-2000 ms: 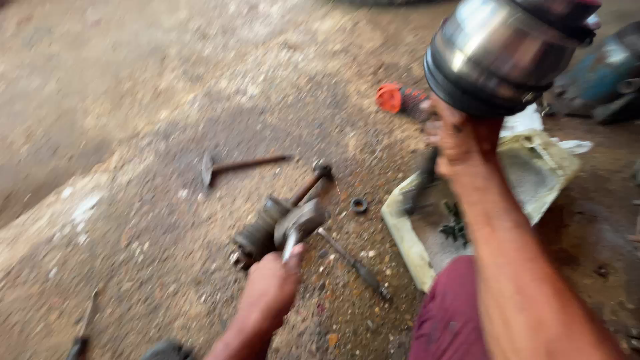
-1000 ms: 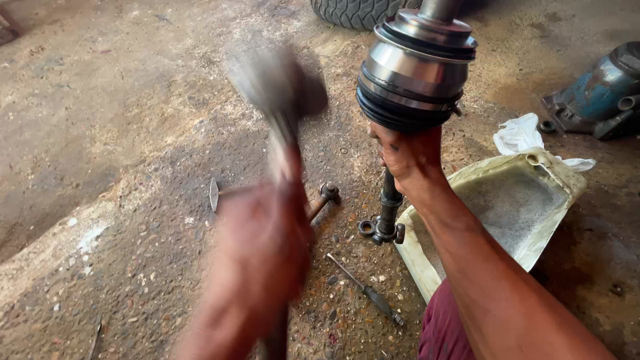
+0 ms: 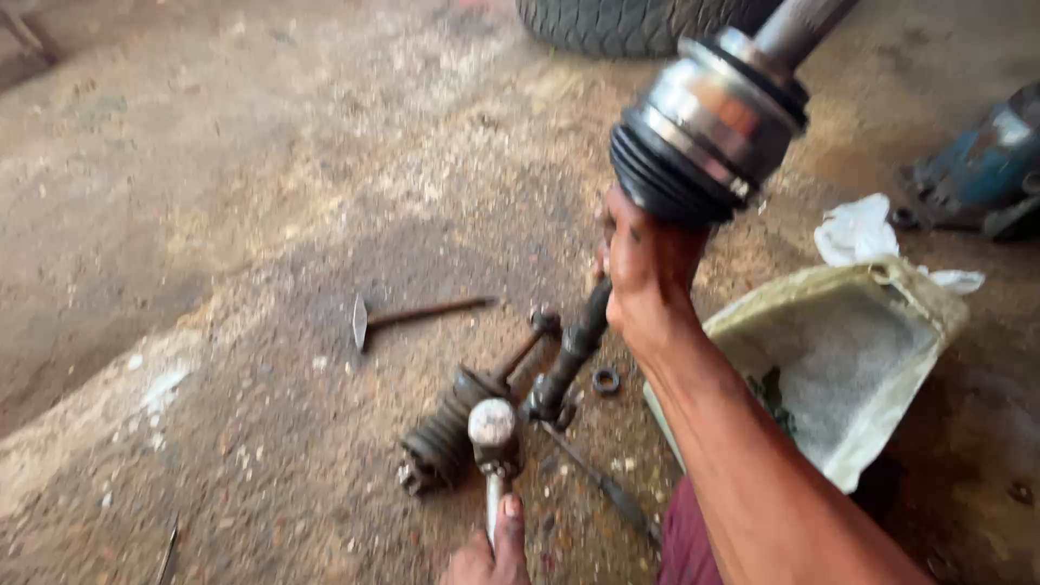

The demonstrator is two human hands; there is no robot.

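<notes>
My right hand (image 3: 658, 260) grips a dark metal shaft (image 3: 581, 337) just below a black ribbed rubber boot (image 3: 662, 175). Above the boot is a shiny metal joint housing (image 3: 715, 118), with a thicker shaft rising from it. The shaft slants down to the left, its lower end bearing a small jointed fitting (image 3: 548, 406). At the bottom, my left hand (image 3: 487, 561) is closed on the handle of a hammer (image 3: 493, 435), whose head is close to that fitting; contact cannot be told. Partly behind the hammer lies a part with a ribbed boot and a rod (image 3: 447, 422).
Another hammer (image 3: 422, 313) lies on the rough floor. A screwdriver (image 3: 621, 496) and a small ring (image 3: 605, 380) lie near the shaft's lower end. To the right stand a cut plastic container (image 3: 918, 382), a white plastic bag (image 3: 857, 231) and a blue jack (image 3: 975, 162). A tire (image 3: 617, 28) is at the top.
The hammer in my left hand, raised and blurred one second ago, is now low beside the shaft's lower end. The shaft in my right hand now leans more to the right at its top.
</notes>
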